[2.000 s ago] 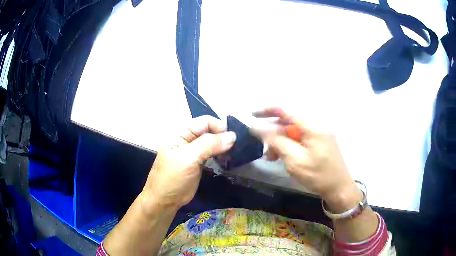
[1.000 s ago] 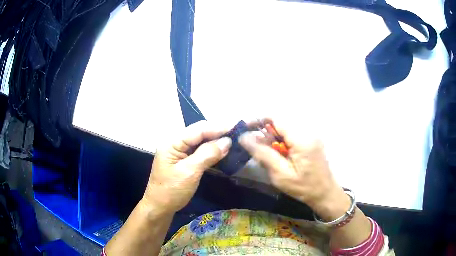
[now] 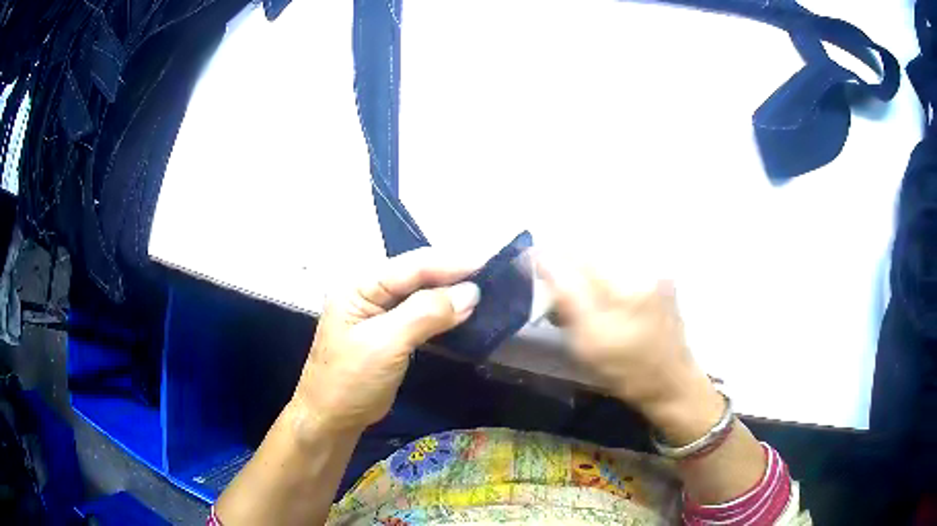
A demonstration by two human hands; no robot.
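A dark navy denim band (image 3: 378, 113) with pale stitching runs down the white table and twists where it meets my left hand. My left hand (image 3: 375, 339) pinches the band's angled end (image 3: 500, 308) between thumb and fingers, near the table's front edge. My right hand (image 3: 627, 334) is motion-blurred just right of the band end. A small grey-white blur shows at its fingertips, but no clear tool can be made out. The far part of a dark band (image 3: 807, 123) lies looped and folded at the table's upper right.
A large tangled heap of dark bands (image 3: 77, 123) hangs at the left of the white table (image 3: 616, 134). Blue bins (image 3: 211, 380) stand below the table at the left. More dark cloth (image 3: 917, 288) lies along the right edge.
My right hand has moved off the band end to the right, and the orange handle seen in it earlier no longer shows. My left hand still holds the band end, now turned more open.
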